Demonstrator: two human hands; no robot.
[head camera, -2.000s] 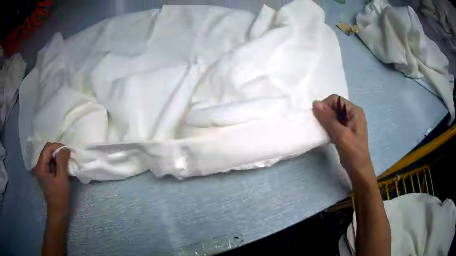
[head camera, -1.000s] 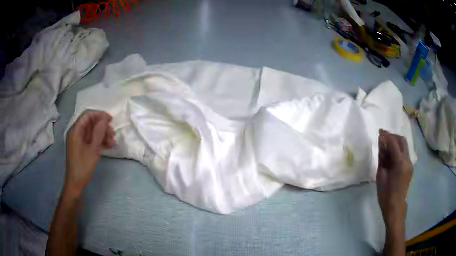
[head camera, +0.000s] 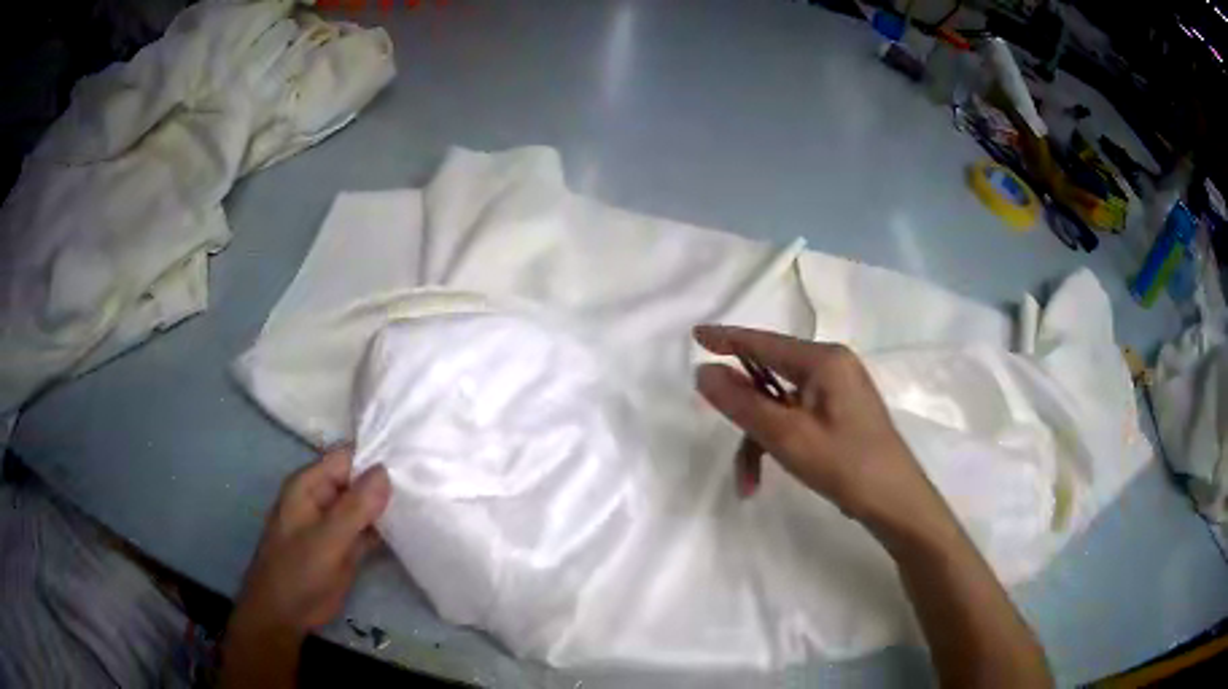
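The off-white garment (head camera: 673, 289) lies spread on the table, its matte side towards the back. Its shiny white lining (head camera: 498, 431) is turned up at the front left. My left hand (head camera: 317, 532) pinches the lining's left edge between thumb and fingers. My right hand (head camera: 815, 417) is raised over the middle of the garment, thumb and index finger apart. Small dark thread snips (head camera: 762, 377) show in the right palm, mostly hidden by the fingers.
Another off-white garment (head camera: 121, 215) lies crumpled at the left on the grey-blue table (head camera: 539, 67). At the right are yellow tape (head camera: 1003, 195), scissors (head camera: 1071, 226), a blue-green can (head camera: 1165, 253) and more white cloth (head camera: 1199, 404). An orange coil shows at the top.
My left hand has come down and taken hold of the lining edge. My right hand has moved left from the garment's right side to over its middle. More shiny lining lies spread at front left.
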